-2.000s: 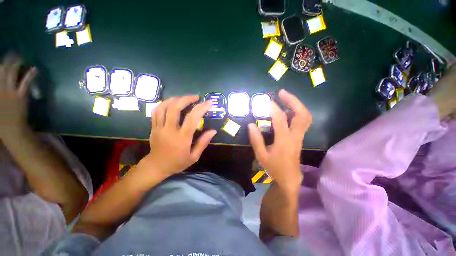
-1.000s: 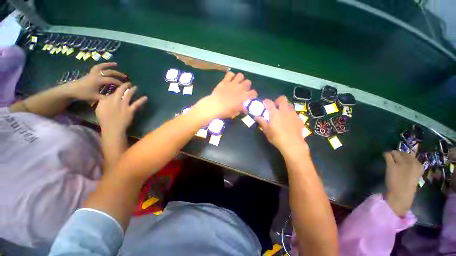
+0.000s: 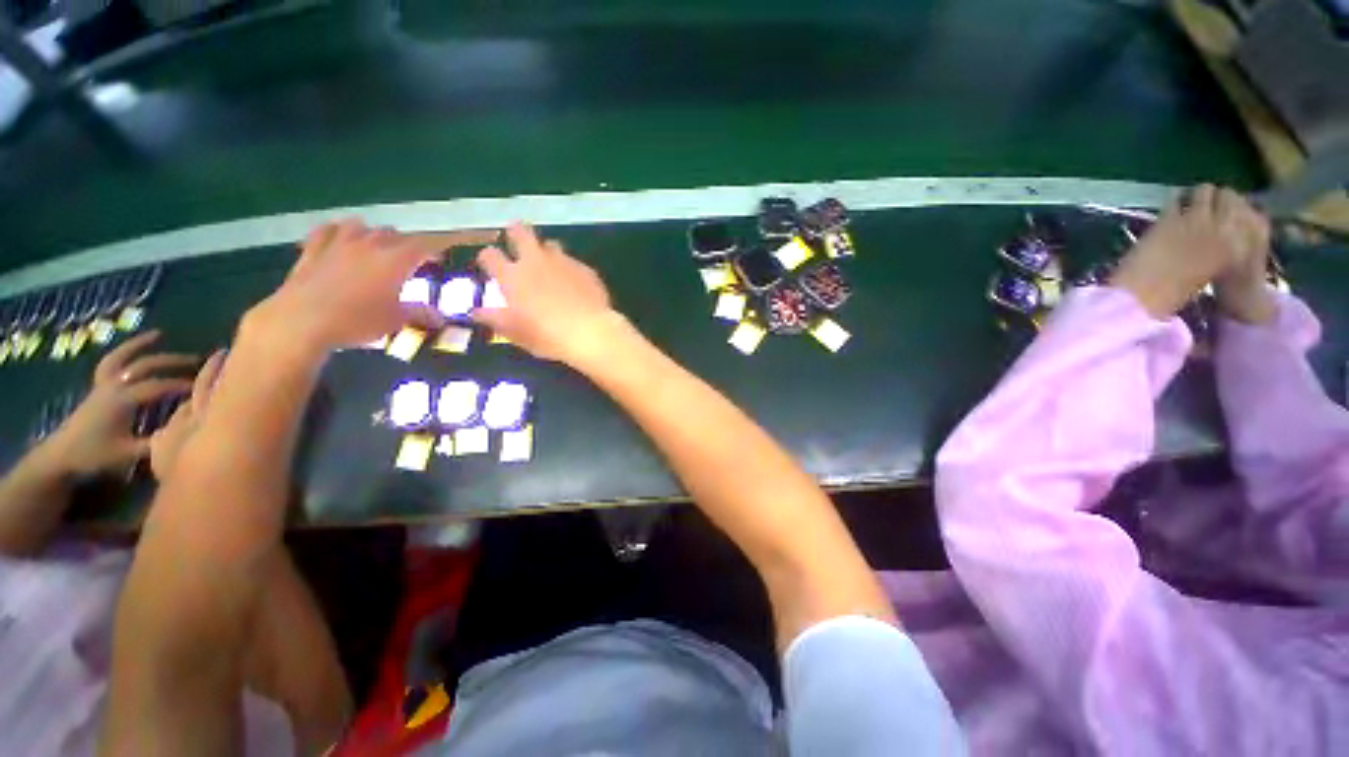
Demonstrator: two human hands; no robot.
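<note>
Several watch modules with glowing white screens lie between my hands; the middle one (image 3: pixel 457 296) shows most clearly, with a battery (image 3: pixel 453 340) below it. My left hand (image 3: pixel 352 281) is at the row's left end, one finger reaching along its top; its grip is hidden. My right hand (image 3: pixel 545 296) is at the right end, fingertips on the right module (image 3: pixel 494 299), partly covering it. Three more white-lit modules (image 3: pixel 459 401) lie in a row nearer me, batteries below them.
Unlit modules (image 3: pixel 761 268) and reddish watch-face modules (image 3: pixel 787 308) lie right of centre. A pale rail (image 3: pixel 636 206) crosses the dark green surface. A neighbour's hands (image 3: pixel 1206 252) in pink sleeves work at right. Another person's hand (image 3: pixel 119 407) and rows of modules (image 3: pixel 89 303) are at left.
The view has shifted. My hands have moved left from near the dark modules, bringing a white-lit module to the back row. The neighbour's hands at right have come together.
</note>
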